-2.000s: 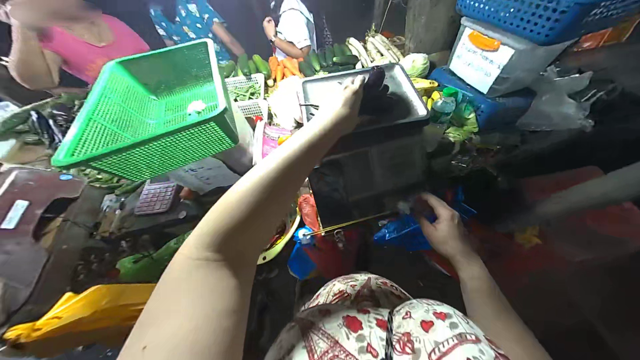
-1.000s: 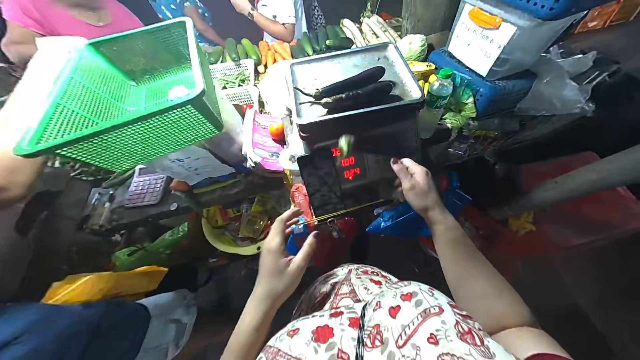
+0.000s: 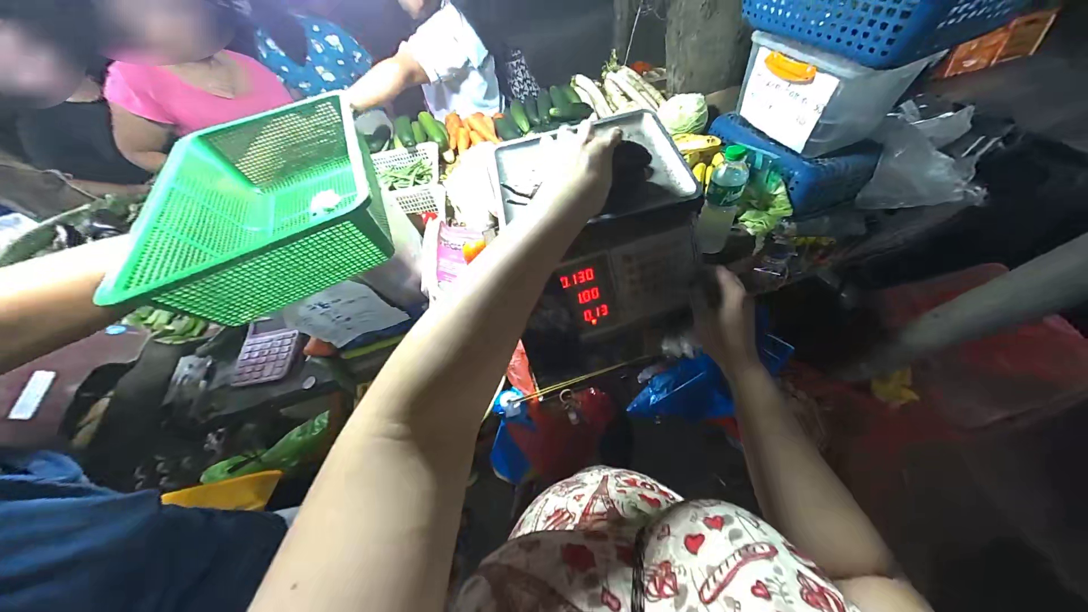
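Note:
My left hand [image 3: 591, 161] reaches over the metal tray [image 3: 503, 161] of a digital scale [image 3: 646, 280], its fingers curled on a dark eggplant [image 3: 633, 160]. Thin dark stems show left of my wrist; my hand and forearm hide much of the tray. Red digits light the scale's display [image 3: 586, 296]. My right hand [image 3: 727, 319] is blurred beside the scale's lower right edge, above blue plastic bags [image 3: 680, 389]; whether it grips anything is unclear. At the left, another person's hand and arm reach a green plastic basket [image 3: 272, 268] with a small white thing inside.
Cucumbers [image 3: 432, 127], carrots [image 3: 472, 129], white radishes [image 3: 625, 89] and a cabbage [image 3: 682, 113] lie behind the scale. A green-capped bottle [image 3: 727, 183] and stacked bins [image 3: 786, 93] stand to its right. A pink calculator [image 3: 265, 353] lies left. A grey pole [image 3: 994, 306] slants at right.
One second ago two eggplants lay uncovered on the tray and my left hand was below the scale; now it is over them. The displayed digits differ. My right hand has shifted slightly down along the scale.

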